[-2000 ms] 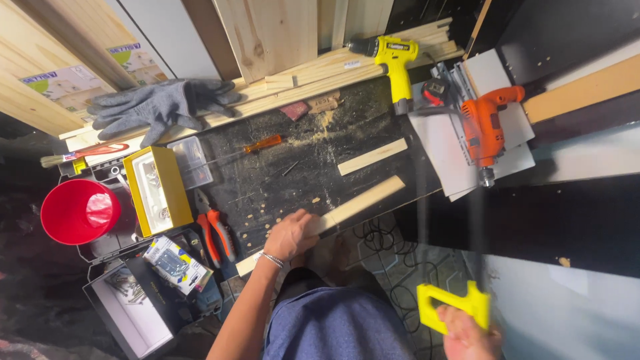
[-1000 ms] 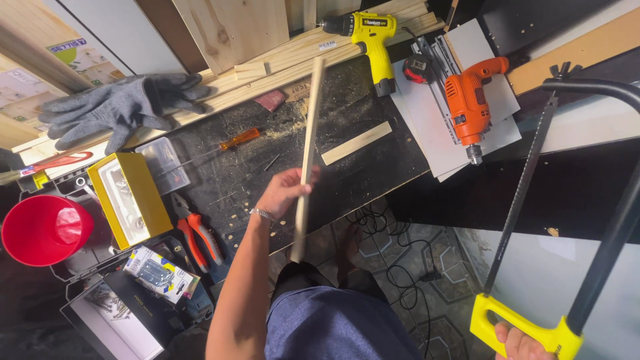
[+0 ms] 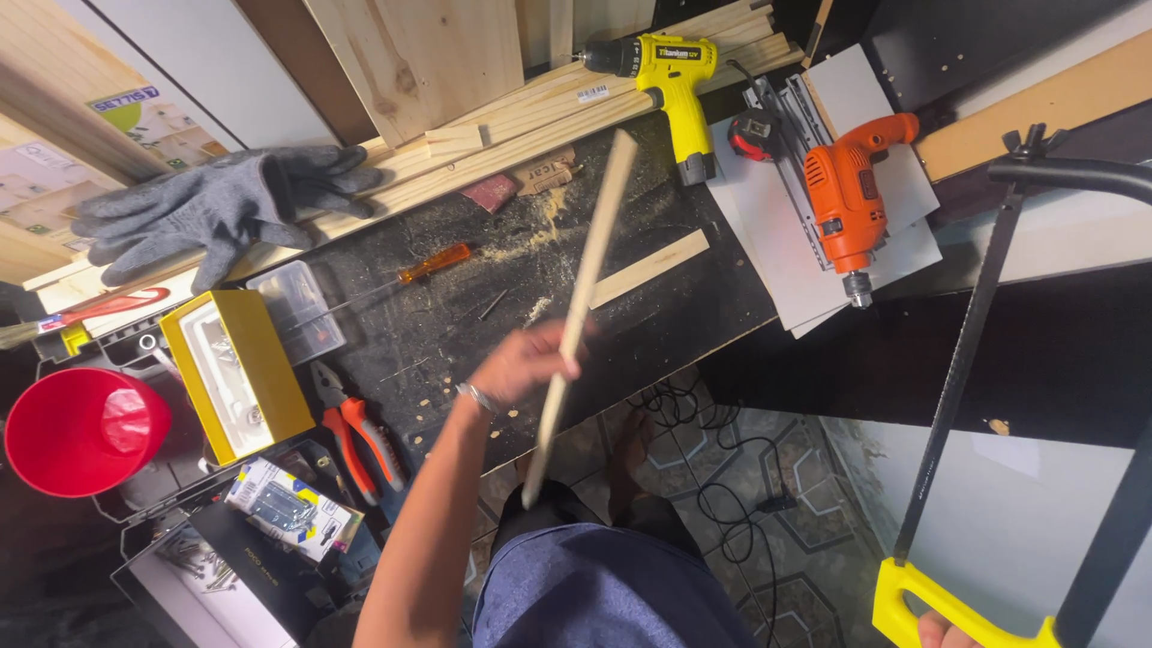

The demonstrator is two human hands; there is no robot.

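Observation:
My left hand (image 3: 533, 360) grips a narrow wooden strip (image 3: 589, 256) near its middle. The strip is held above the black bench and slants from the upper middle down to my lap. A shorter flat wooden piece (image 3: 661, 265) lies on the bench (image 3: 540, 288) just right of it. At the lower right edge, my right hand (image 3: 945, 630) is closed on the yellow handle of a hacksaw (image 3: 963, 360); most of this hand is out of view. The saw's blade stands nearly upright in the picture, right of the bench.
An orange power drill (image 3: 846, 193) lies on white boards, a yellow cordless drill (image 3: 679, 90) on stacked wood strips (image 3: 540, 117). At left are grey gloves (image 3: 225, 207), an orange screwdriver (image 3: 434, 264), pliers (image 3: 355, 427), a yellow box (image 3: 279, 387) and a red bowl (image 3: 85, 432). Black cables (image 3: 729, 513) lie on the floor.
Two seconds ago the strip lay low across the bench under my left hand; it was then lifted and turned steeply. The hacksaw in my right hand has come further into view.

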